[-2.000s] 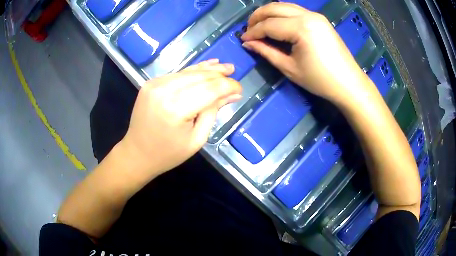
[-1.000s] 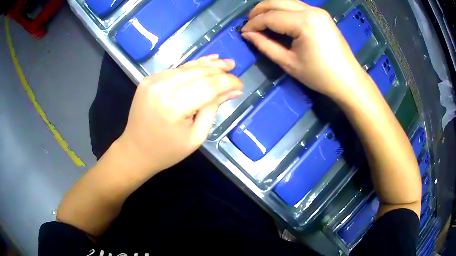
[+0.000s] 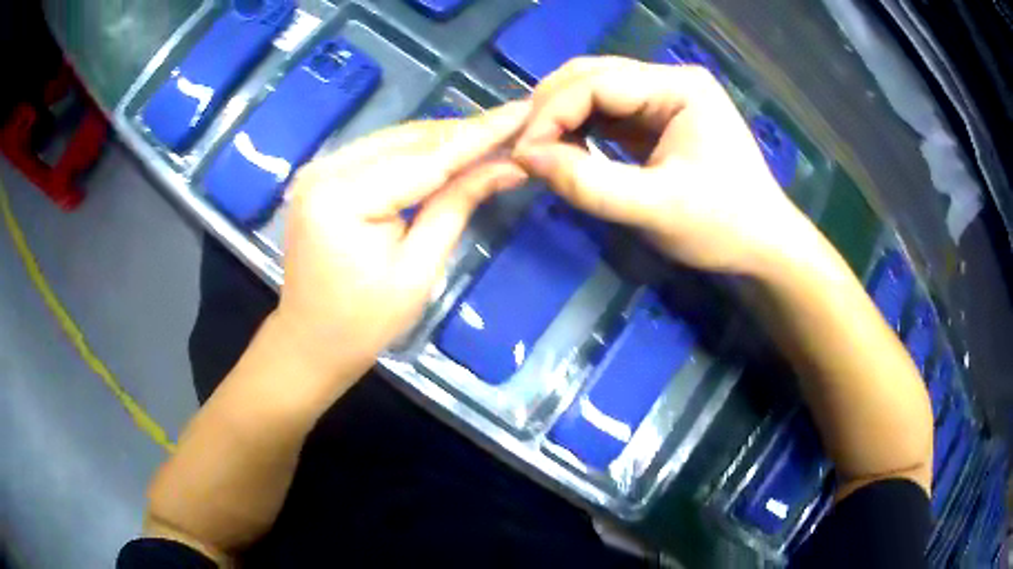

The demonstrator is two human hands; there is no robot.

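Blue phone cases lie in the pockets of a clear blister tray [image 3: 444, 406]. One blue phone case [image 3: 522, 291] lies just below my hands, its camera end near my right hand. Another blue phone case [image 3: 291, 131] lies to the left, camera holes up. My left hand [image 3: 372, 228] and my right hand [image 3: 655, 167] meet fingertip to fingertip above the tray. The fingertips are pinched together; whether a tiny piece is between them cannot be seen. A case beneath my hands is mostly hidden.
A second tray with blue cases [image 3: 783, 472] lies at the lower right, with more cases stacked or lined up at the right edge. A green work surface [image 3: 850, 228] shows beside the trays. A red object [image 3: 56, 145] and a yellow floor line [image 3: 83, 345] are at the left.
My left hand has lifted off the case and its fingertips have moved up to meet those of my right hand. The tray appears shifted and turned in the view.
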